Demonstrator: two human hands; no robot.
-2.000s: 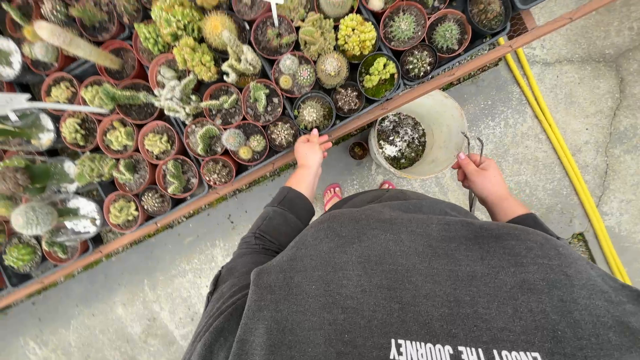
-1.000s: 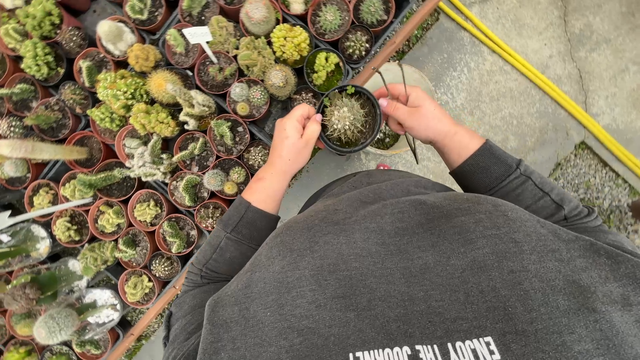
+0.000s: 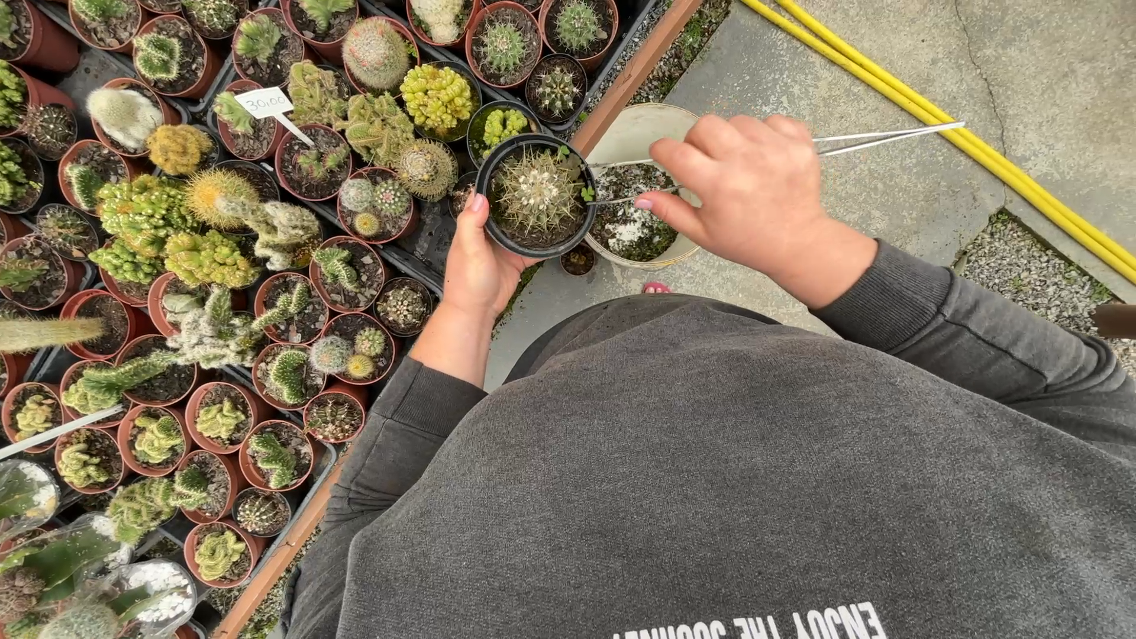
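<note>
My left hand [image 3: 479, 266] grips a round black plastic pot [image 3: 489, 216] by its side, thumb on the rim. A spiny cactus [image 3: 538, 190] grows in it, with small green clover-like leaves at the soil's right edge. My right hand [image 3: 754, 191] holds long metal tweezers [image 3: 887, 138] whose closed end sticks out to the right. Their two arms reach left toward the pot's right rim, near the small leaves; whether the tips touch a leaf I cannot tell. Behind and below the tweezers stands a pale bucket [image 3: 646, 124] with dark soil, green bits and white grains inside.
Many potted cacti in dark trays fill the left side, bordered by a reddish-brown edge rail [image 3: 635, 75]. A white tag [image 3: 264, 103] with writing stands among them. A tiny pot [image 3: 578, 259] sits beside the bucket. Yellow hoses [image 3: 941, 115] cross the concrete floor [image 3: 834, 62].
Two seconds ago my left hand was at the tray edge without the pot; it then came up with it. My right hand has moved off the pot's rim, and the tweezers now point toward the pot.
</note>
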